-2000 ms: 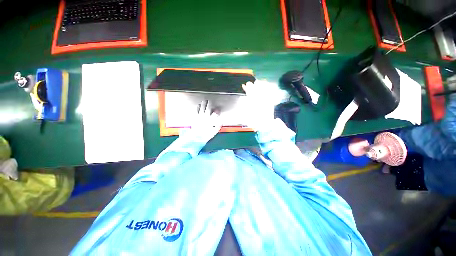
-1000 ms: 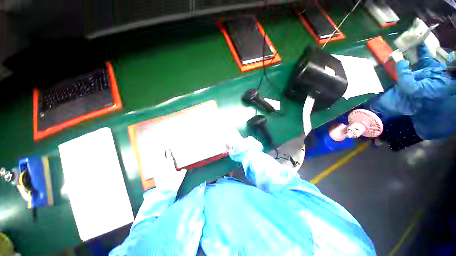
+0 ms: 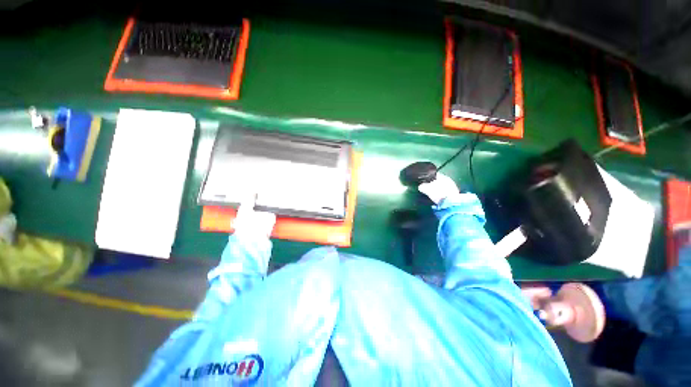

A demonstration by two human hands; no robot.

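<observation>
A grey laptop (image 3: 276,172), underside up with vent slots, lies over an orange-red tray (image 3: 311,230). It sits off-centre, with tray showing at the near and right sides. My gloved left hand (image 3: 255,221) is at its near edge, fingertips on the underside. The glare hides whether the fingers grip it. My gloved right hand (image 3: 442,190) is closed on the handle of a black barcode scanner (image 3: 418,173), its head pointing left. A second scanner (image 3: 406,221) lies just nearer to me.
A white sheet (image 3: 146,181) and blue tape dispenser (image 3: 73,143) are left. A black label printer (image 3: 568,202) is right, with paper behind it. Laptops on trays (image 3: 176,49) line the far side. A pink fan (image 3: 580,311) and a person's blue sleeve are lower right.
The laptop was an overexposed white shape; its underside now shows, set further back on the tray. My right hand has moved right from the laptop onto the scanner. The camera view has turned.
</observation>
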